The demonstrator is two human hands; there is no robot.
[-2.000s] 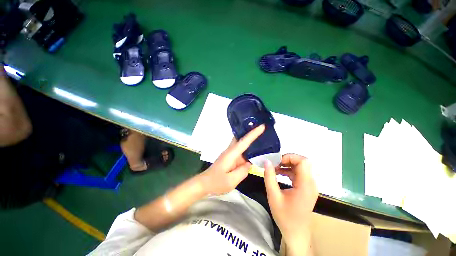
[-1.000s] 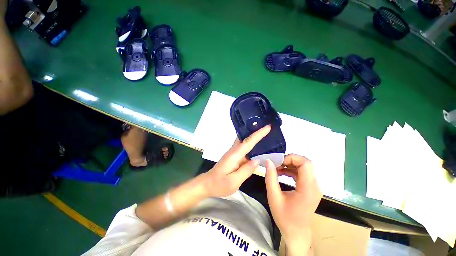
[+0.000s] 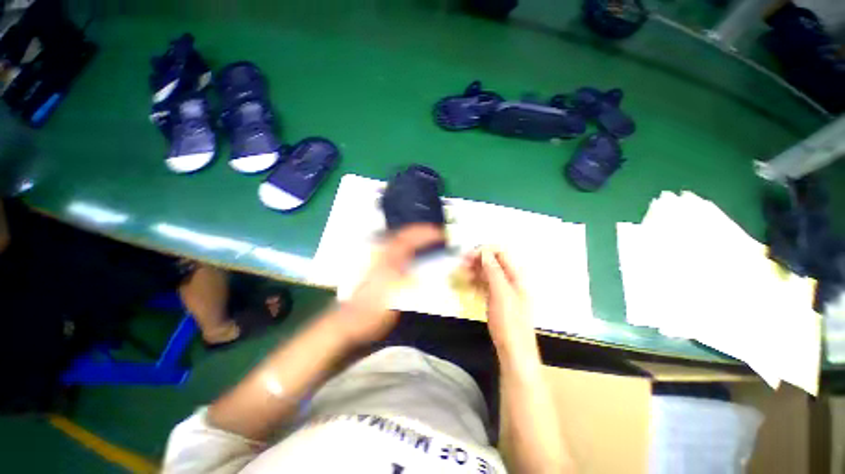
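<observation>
My left hand (image 3: pixel 391 268) is blurred and holds a dark plastic housing (image 3: pixel 412 196) by its near end, above a white sticker sheet (image 3: pixel 547 250) on the green bench. My right hand (image 3: pixel 494 278) is just to the right, low over the sheet's near edge, fingertips pinched together. A small yellowish blur shows beside its fingertips; I cannot tell whether it holds a piece. The near end of the housing is blurred and partly covered by my left hand. Labelled housings with white ends (image 3: pixel 299 173) lie at the left of the bench.
Unlabelled dark housings (image 3: pixel 536 120) lie at centre-right. Fanned spare sheets (image 3: pixel 713 278) lie at the right. An open carton (image 3: pixel 593 407) with translucent wrap (image 3: pixel 699 435) stands below the bench edge. A person's foot (image 3: pixel 222 329) and a blue stool frame (image 3: pixel 139 366) are at lower left.
The view has shifted, so the bench items appear further left. My hands have moved apart; the right hand has left the housing's end. The housing stays in my left hand.
</observation>
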